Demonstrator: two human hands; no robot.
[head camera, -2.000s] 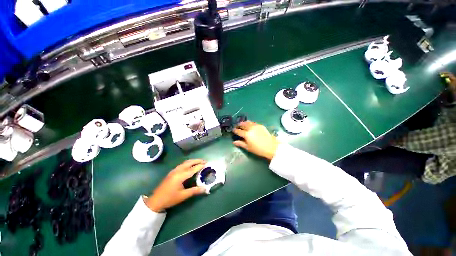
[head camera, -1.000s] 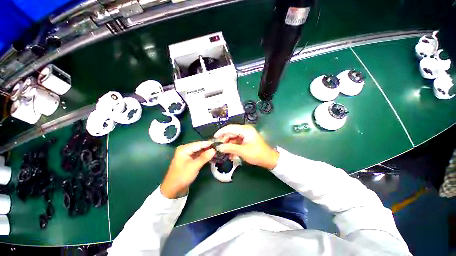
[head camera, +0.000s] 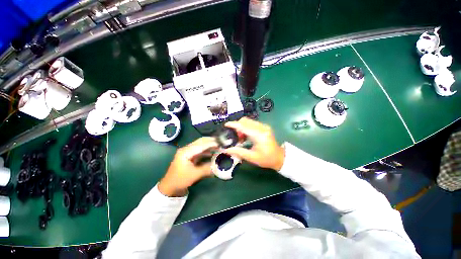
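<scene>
My right hand (head camera: 260, 144) holds a small round black fitting (head camera: 228, 137) between its fingers, just above a white housing. My left hand (head camera: 186, 167) is at the left of the fitting, with its fingertips close to it and to the housing; whether it grips either is blurred. The white housing (head camera: 223, 172) lies on the green mat under my hands, its dark opening facing up. More black fittings (head camera: 266, 104) lie right of the white screw feeder (head camera: 210, 96).
The black electric screwdriver (head camera: 252, 50) hangs right of the feeder. Loose white housings (head camera: 164, 126) lie left of it. Domes with black fittings (head camera: 330, 113) stand at right, near small greenish pieces (head camera: 300, 125). Dark plastic parts (head camera: 83, 174) are piled at left. A person's checkered sleeve (head camera: 451, 162) shows at far right.
My right hand has gone from the loose fittings to above the housing with a black fitting. My left hand has come off the housing's side to beside the fitting. The camera view has shifted.
</scene>
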